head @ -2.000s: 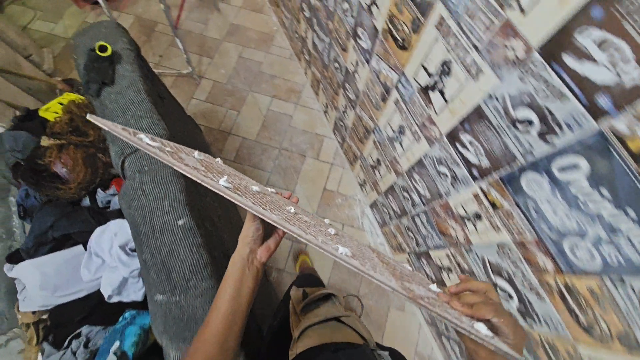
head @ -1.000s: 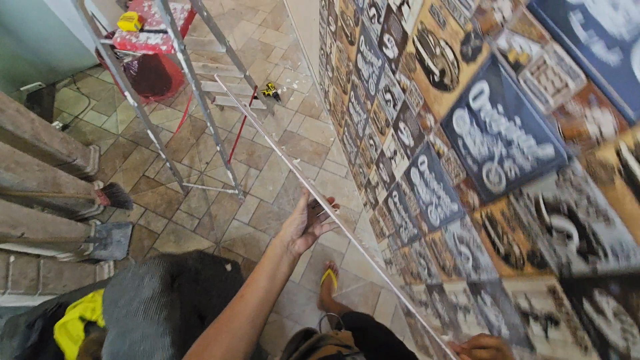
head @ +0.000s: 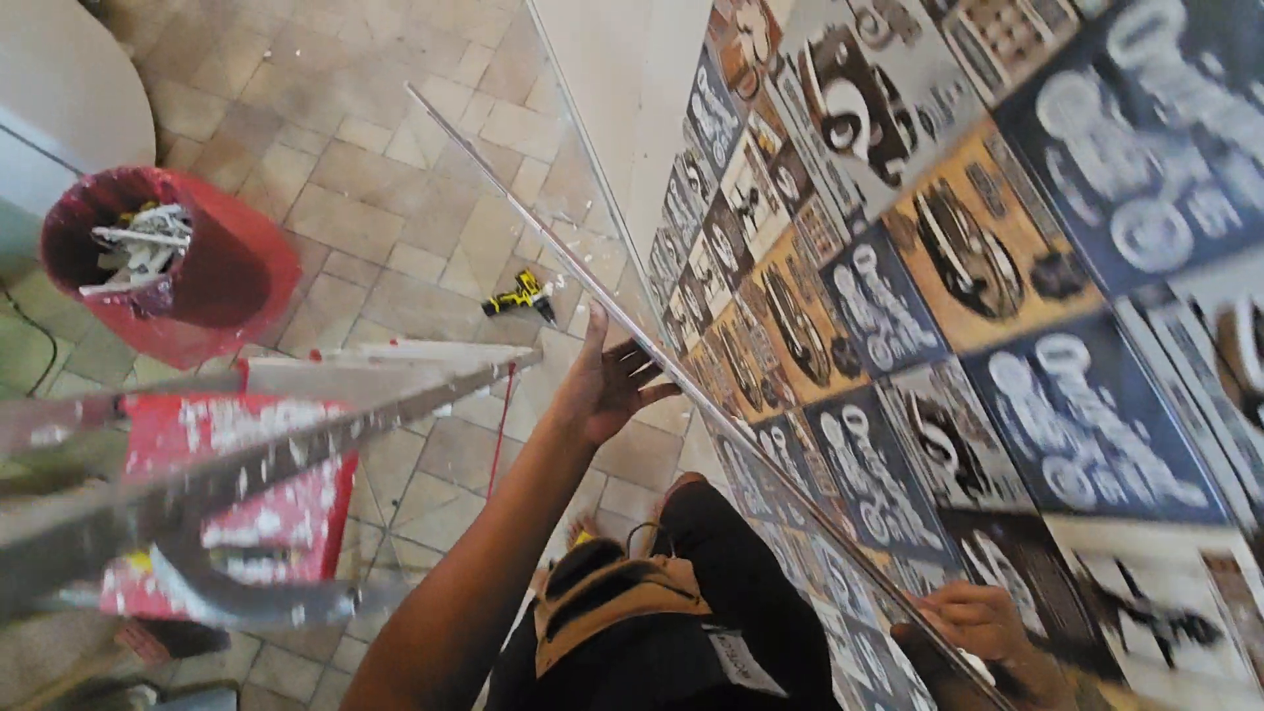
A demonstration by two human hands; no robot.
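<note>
A long thin panel [head: 691, 387], seen nearly edge-on, runs from the upper middle of the head view down to the lower right, alongside the patterned wall. My left hand [head: 617, 380] supports it near its middle, thumb up on the near side and fingers spread under or behind it. Toward its lower end my right hand [head: 973, 627] grips the panel, fingers curled at its edge near the wall. The face with white dabs, visible earlier, is turned out of sight. A tan tool pouch [head: 617, 602] hangs at my waist.
Left of me stands a metal ladder [head: 286, 454] with a paint-spattered red item [head: 237, 494] behind it. A red bin [head: 212, 257] full of scraps is at upper left. A yellow and black cordless drill [head: 520, 296] lies on the tiled floor [head: 346, 217]. The patterned wall [head: 889, 395] is close at right.
The panel has turned from showing its dabbed face to nearly edge-on, still between both hands. The view has swung from the clothes and covered furniture to the ladder, bin and drill.
</note>
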